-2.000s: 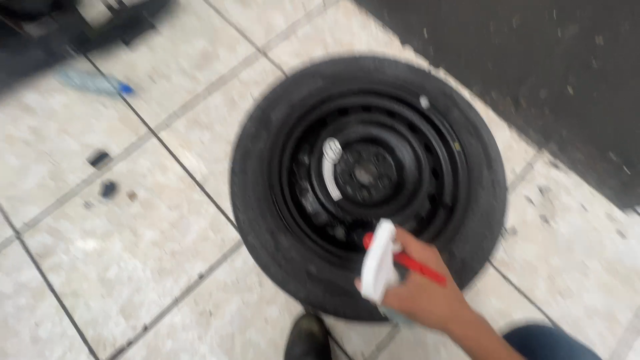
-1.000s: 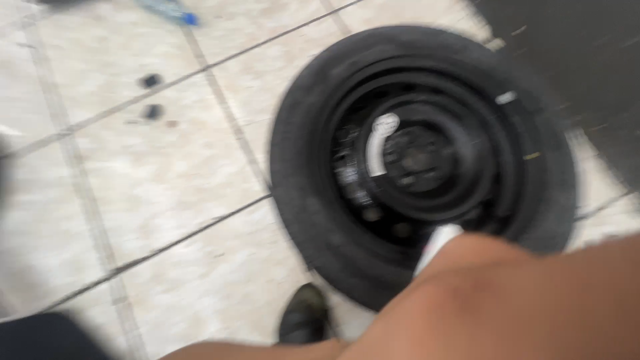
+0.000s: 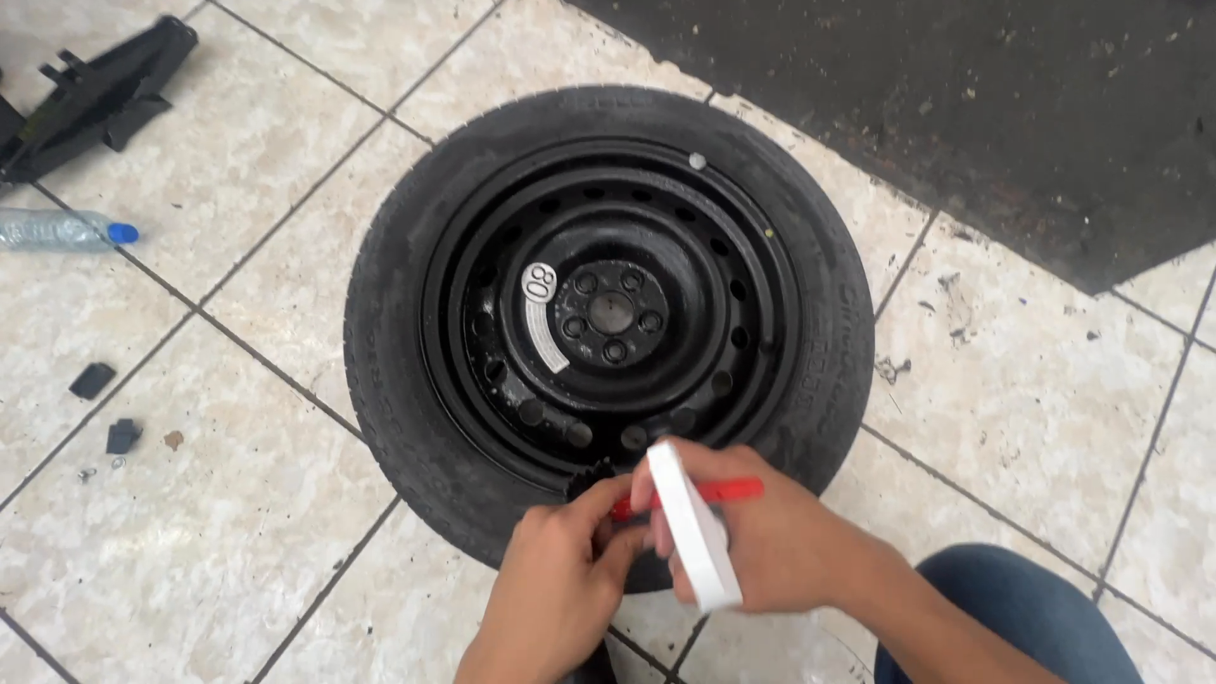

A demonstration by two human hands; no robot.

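Note:
A spare wheel with a black steel rim and a rubber tire (image 3: pixel 399 418) lies flat on the floor. Over its near edge, my right hand (image 3: pixel 760 541) is closed around a white spray-bottle trigger head (image 3: pixel 692 532) and a red handle (image 3: pixel 731 490). My left hand (image 3: pixel 560 570) meets it at the red handle's other end, fingertips pinched there. Dark bristles (image 3: pixel 594 475), seemingly of a brush, show just beyond the left fingers. The bottle below the spray head is hidden by the hand.
A clear plastic bottle with a blue cap (image 3: pixel 62 231) lies at left, below a black plastic part (image 3: pixel 95 100). Small black pieces (image 3: pixel 92 380) are on the tiled floor. A dark mat (image 3: pixel 950 104) covers the upper right. My knee (image 3: pixel 1016 608) is at lower right.
My left hand has come in beside the right one at the tire's near edge. Two seconds ago only the right hand showed, with the white spray head and red handle in it.

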